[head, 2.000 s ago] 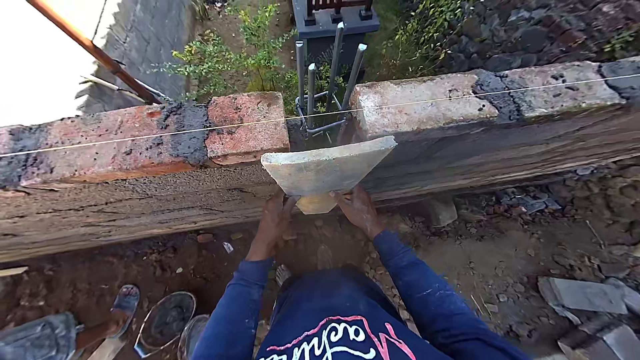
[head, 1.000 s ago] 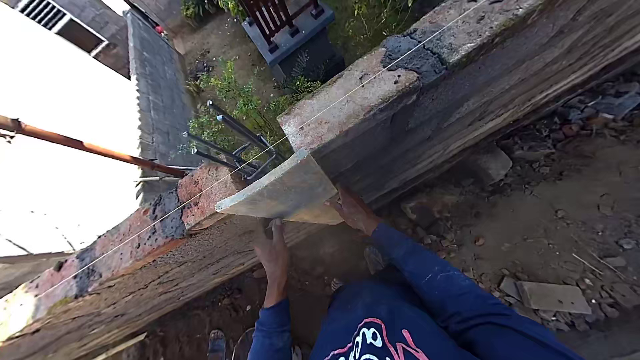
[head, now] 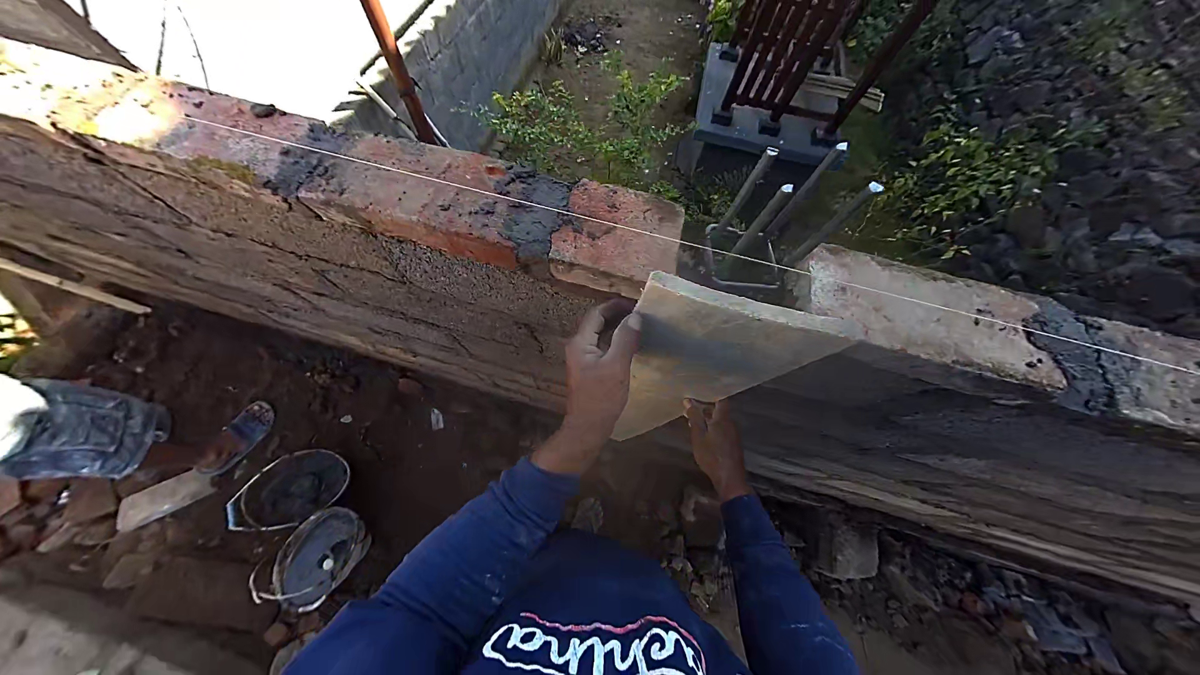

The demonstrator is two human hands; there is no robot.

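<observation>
A flat pale slab (head: 727,347), perhaps tile or board, leans at the near face of the brick wall (head: 422,211), in front of a gap in its top course. My left hand (head: 602,361) grips the slab's left edge, thumb near its upper corner. My right hand (head: 714,441) is at its lower edge, fingertips against it. Behind the slab, several steel reinforcing bars (head: 792,211) tied with stirrups rise from the gap. A white string line (head: 441,184) runs along the wall top, over dark mortar joints (head: 539,211).
Two buckets (head: 292,489) (head: 321,558) stand on the dirt at lower left, beside another person's sandaled foot (head: 246,433). Rubble (head: 1041,609) lies along the wall's foot at lower right. Beyond the wall are plants (head: 600,122), a rusty pole (head: 398,70) and a concrete base with dark railings (head: 759,103).
My left hand has moved from the slab's lower edge up to its left edge. The slab is turned and tilted differently. The view has swung round.
</observation>
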